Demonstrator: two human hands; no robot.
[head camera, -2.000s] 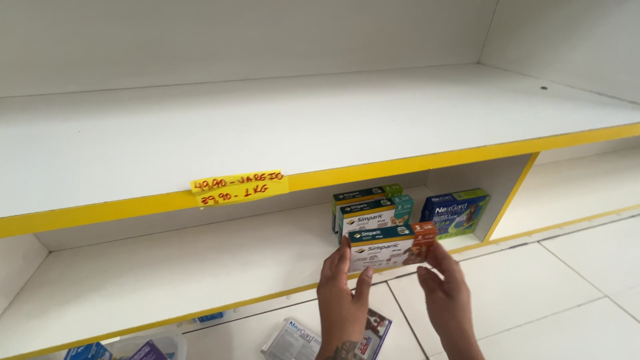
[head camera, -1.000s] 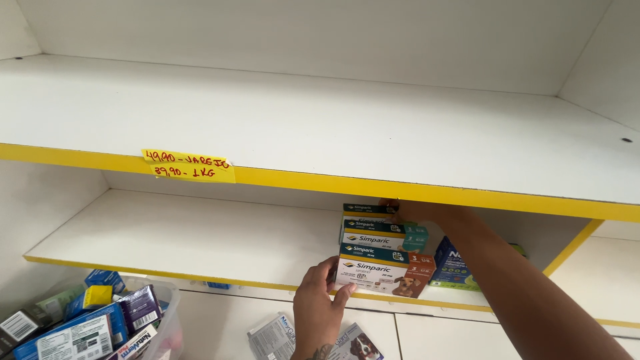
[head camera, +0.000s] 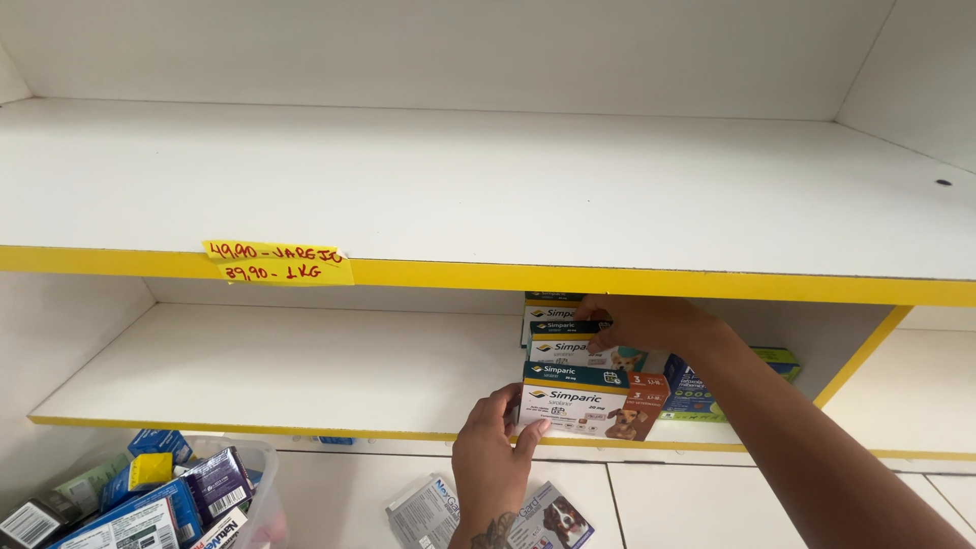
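Observation:
On the lower shelf, Simparic boxes stand in a row from front to back. My left hand (head camera: 499, 450) grips the left end of the front Simparic box (head camera: 583, 404), which has a brown end panel, at the shelf's front edge. Behind it my right hand (head camera: 633, 324) reaches under the upper shelf, fingers on the top right of the middle Simparic box (head camera: 560, 348), which has a teal end. Another Simparic box (head camera: 537, 313) stands at the back, partly hidden by the upper shelf's edge. To their right, partly behind my right forearm, is a blue and green NexGard box (head camera: 686, 393).
The upper shelf's yellow edge (head camera: 534, 276) bears a handwritten yellow tag (head camera: 278, 263) and hangs over the boxes. A clear plastic bin (head camera: 263, 488) of medicine boxes stands low at the left. Grey NexGard boxes (head camera: 557, 518) lie below the shelf on the tiled floor (head camera: 686, 496).
Two seconds ago both hands were at the front Simparic box; my right hand has since moved back to the boxes behind it. My left hand has stayed at the front box.

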